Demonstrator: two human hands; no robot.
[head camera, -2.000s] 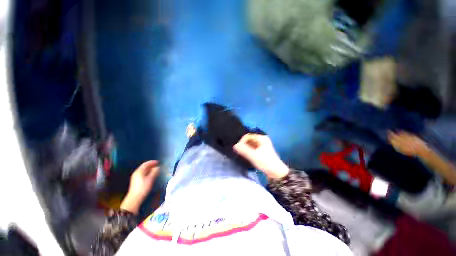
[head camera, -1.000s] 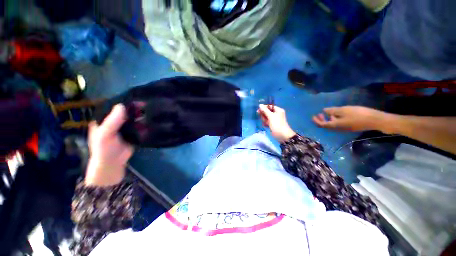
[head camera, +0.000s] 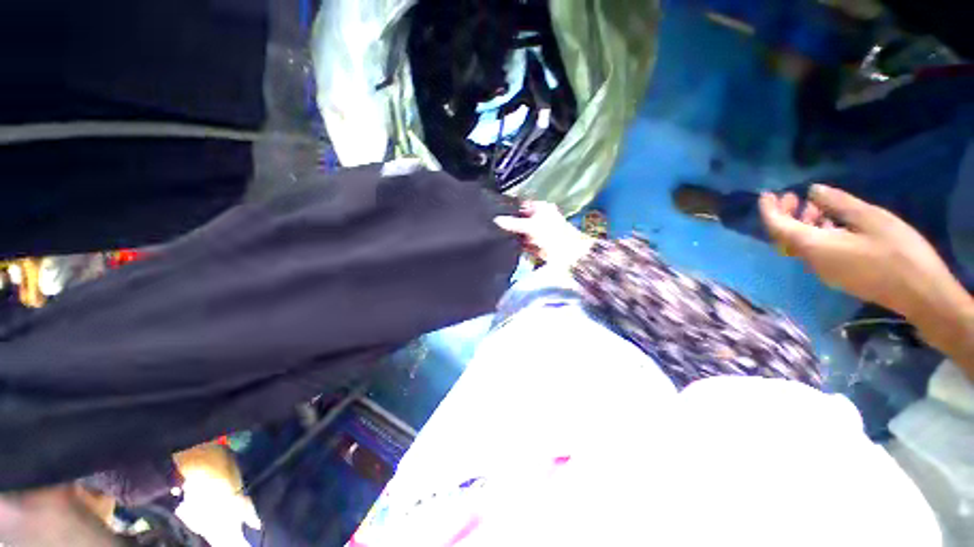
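A long dark garment (head camera: 320, 251) is stretched across the left and middle of the view, over the floor and in front of my lap. A small white tag (head camera: 404, 167) shows at its upper edge. My right hand (head camera: 545, 230) pinches the garment's right end. Something small and dark shows at its fingertips, too blurred to name. My left hand (head camera: 48, 518) is at the bottom left corner, blurred and cut off by the picture's edge, at the garment's lower edge. Its fingers are hidden, so its grip cannot be told.
A pale green cloth sack (head camera: 614, 96) with dark and whitish pieces inside stands on the blue floor (head camera: 684, 139) just beyond the garment. Another person's hand (head camera: 844, 240) reaches in from the right. Dark fabric (head camera: 128, 75) fills the upper left. Mixed items lie at the lower left.
The dark cloth now extends as a longer piece to the left edge. My left hand has moved down and left. My right hand has moved slightly left onto the cloth's end.
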